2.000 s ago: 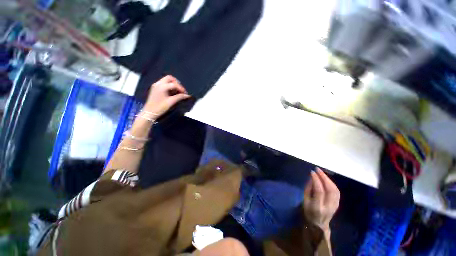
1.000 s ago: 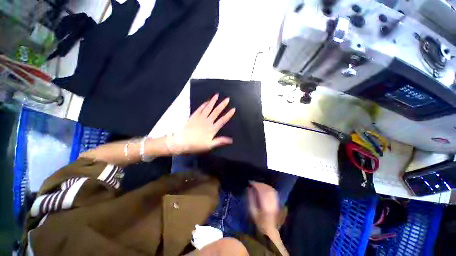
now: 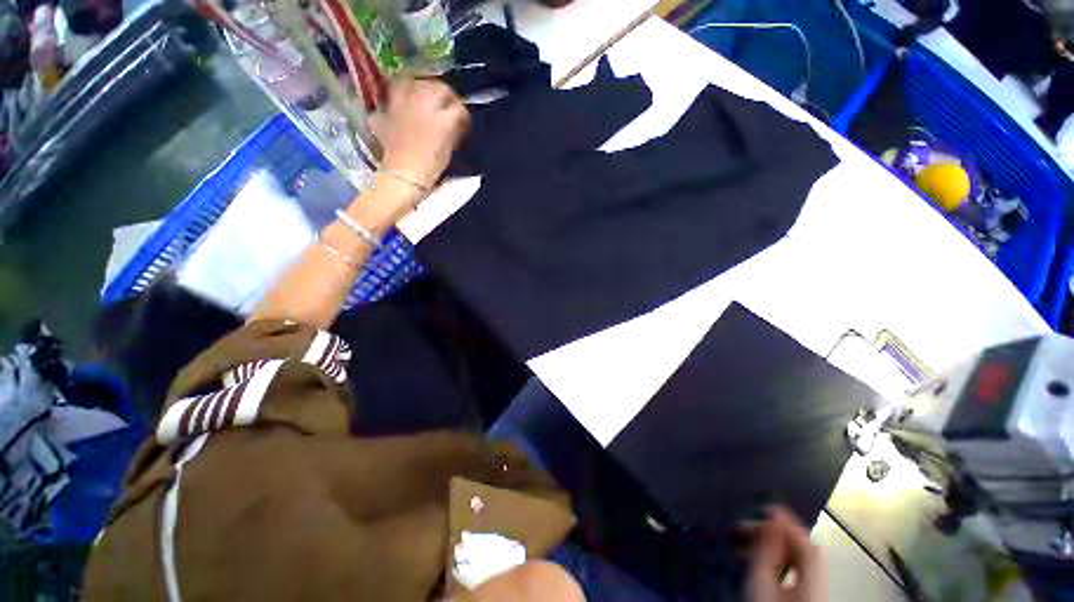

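A dark cut fabric panel (image 3: 742,412) lies flat on the white table, its right corner near the presser foot (image 3: 872,437). Larger dark garment pieces (image 3: 612,223) lie spread beyond it. My left hand (image 3: 424,127) is at the far left end of these pieces, fingers curled against dark cloth; whether it grips is unclear. My right hand (image 3: 786,559) is blurred at the panel's near edge, partly cut off by the lower frame edge. I cannot tell if it holds anything.
The sewing machine head (image 3: 1010,412) stands at the right. A blue basket (image 3: 177,241) with white material is at the left. Another blue basket (image 3: 1052,253) beyond the table holds a yellow round thing. Clear containers and reddish strips are beside my left hand.
The view has swung left. The panel, absent two seconds ago, lies on the table. My left hand has left the panel and reached to the garment pieces' far left end.
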